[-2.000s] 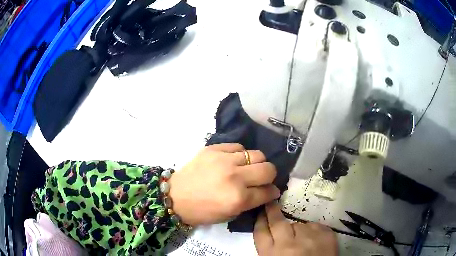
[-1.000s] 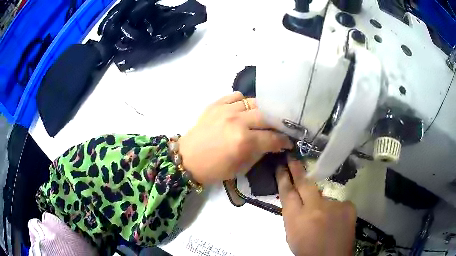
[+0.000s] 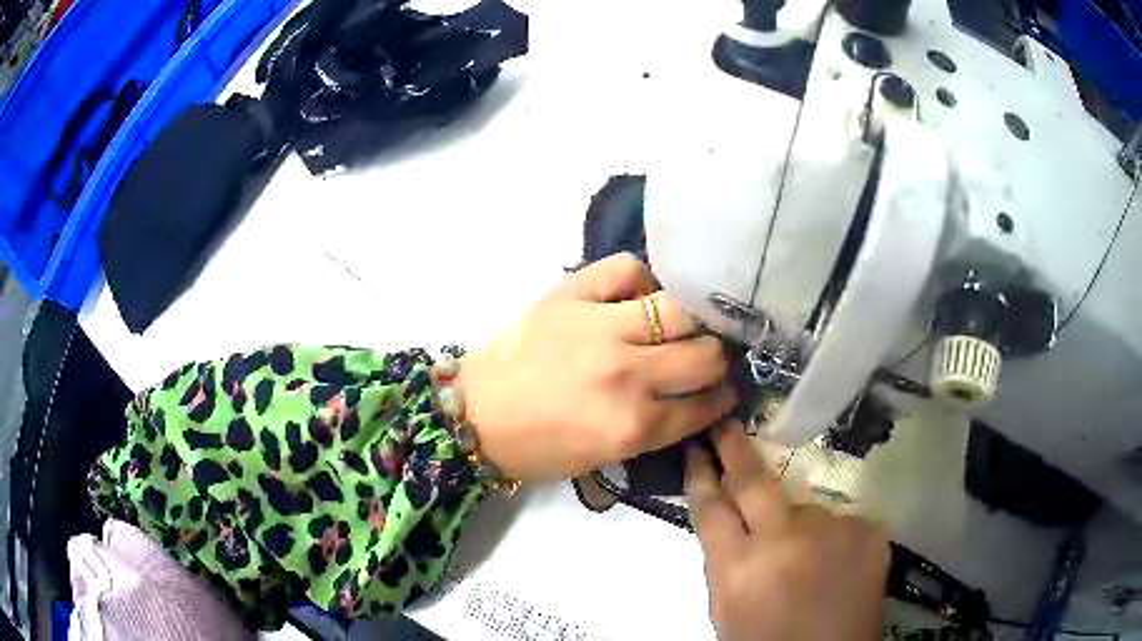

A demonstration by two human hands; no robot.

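Observation:
A black fabric panel [image 3: 616,220] lies under the sewing machine head [image 3: 739,175], partly hidden by the head and my hands. My left hand [image 3: 601,376] presses on the panel left of the needle area, fingers bent at its edge. My right hand [image 3: 783,551] comes from the bottom, its fingertips on the fabric just in front of the presser foot area and touching close to my left fingers. A narrow black zipper strip [image 3: 651,507] curves out below my left hand and runs toward my right hand. The needle itself is hidden.
A tangled bundle of black strips [image 3: 388,75] and a black rounded panel [image 3: 175,207] lie at the upper left. A blue bin [image 3: 138,138] stands beyond them. Dark snips [image 3: 933,582], partly covered, and a slim dark tool [image 3: 1062,576] lie at the lower right.
The panel has moved in under the machine head and turned, and both hands have shifted right with it. The zipper strip now shows below. In the last second my left hand moved slightly.

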